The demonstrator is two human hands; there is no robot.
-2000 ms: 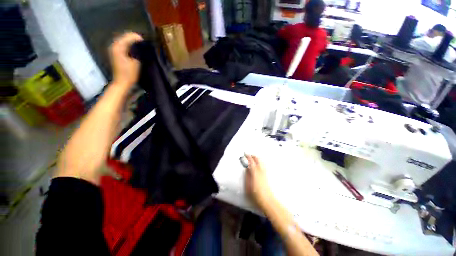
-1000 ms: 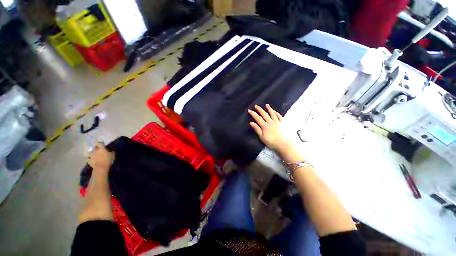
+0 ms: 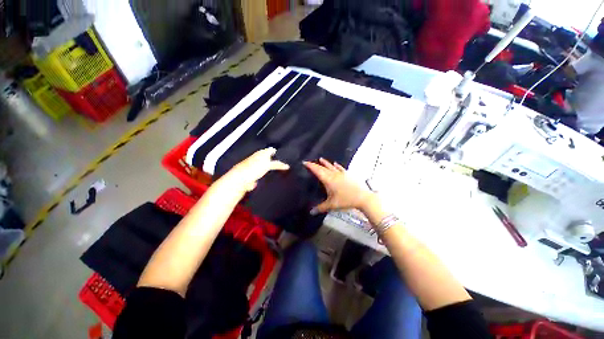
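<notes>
A black cut panel (image 3: 331, 119) lies spread on the left part of the white machine table (image 3: 424, 245), its near edge hanging over the table edge. My left hand (image 3: 251, 169) is on the panel's left part, fingers pointing right. My right hand (image 3: 338, 189) is on its right part, fingers spread. The two hands are a small gap apart. Whether the fingertips pinch cloth cannot be told. More black pieces (image 3: 132, 245) lie in the red basket (image 3: 268, 265) at the lower left, partly behind my left forearm.
The white sewing machine (image 3: 523, 159) stands on the right, with red-handled snips (image 3: 510, 226) and a small black piece (image 3: 491, 185) by it. White stripes (image 3: 238, 116) mark the table's left end. Yellow and red crates (image 3: 93, 93) stand on the floor. A person in red (image 3: 450, 30) is behind.
My left hand has moved from the basket up onto the panel on the table. My right hand stays on the panel, now turned more to the left. The view has shifted.
</notes>
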